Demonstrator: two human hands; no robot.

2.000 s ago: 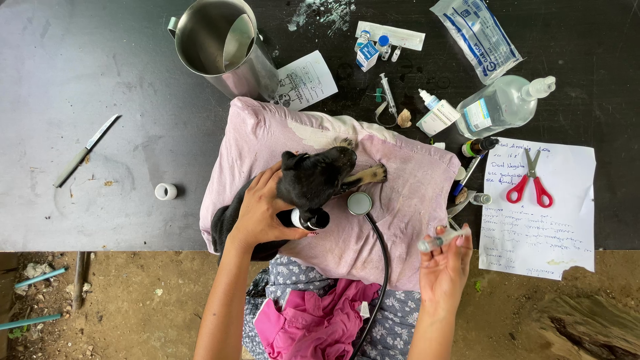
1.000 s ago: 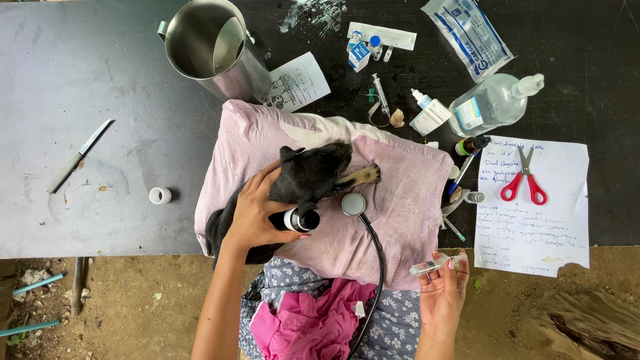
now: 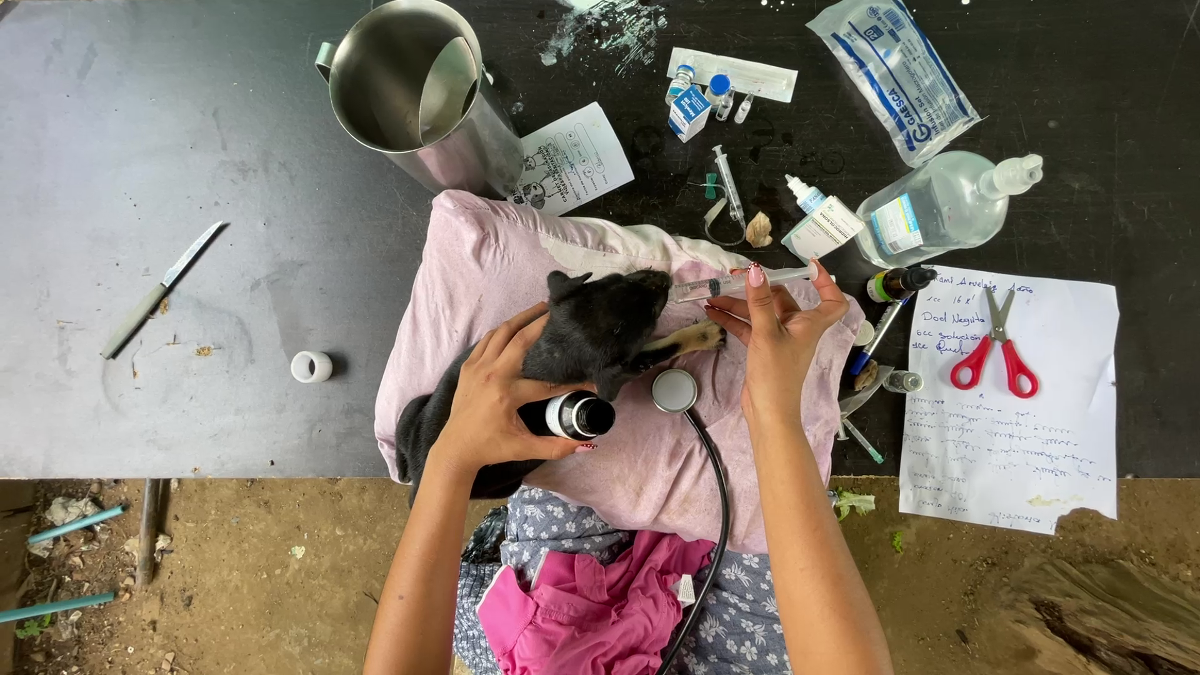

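A black puppy with tan paws (image 3: pixel 600 323) lies on a pink cloth-covered cushion (image 3: pixel 600 487). My left hand (image 3: pixel 502 398) rests around its neck and shoulder and also grips a small dark bottle with a white label (image 3: pixel 574 415), its neck toward the right. In my right hand (image 3: pixel 778 323) is a clear plastic syringe (image 3: pixel 741 283), held level; its tip is at the puppy's muzzle, and whether it is inside the mouth cannot be told. The stethoscope's chest piece (image 3: pixel 675 391) lies on the cushion between my hands, below the puppy's foreleg.
A steel jug (image 3: pixel 487 155) stands behind the cushion. Vials (image 3: pixel 719 86), another syringe (image 3: pixel 729 183), a spray bottle (image 3: pixel 933 211) and a dropper bottle (image 3: pixel 900 283) lie at the back right. Red-handled scissors (image 3: pixel 996 352) rest on written paper (image 3: pixel 1012 469). A knife (image 3: pixel 161 291) and white cap (image 3: pixel 311 367) are left.
My right hand has moved up and left with the syringe, from the cushion's lower right edge to the puppy's muzzle. My left hand has stayed on the puppy with the bottle.
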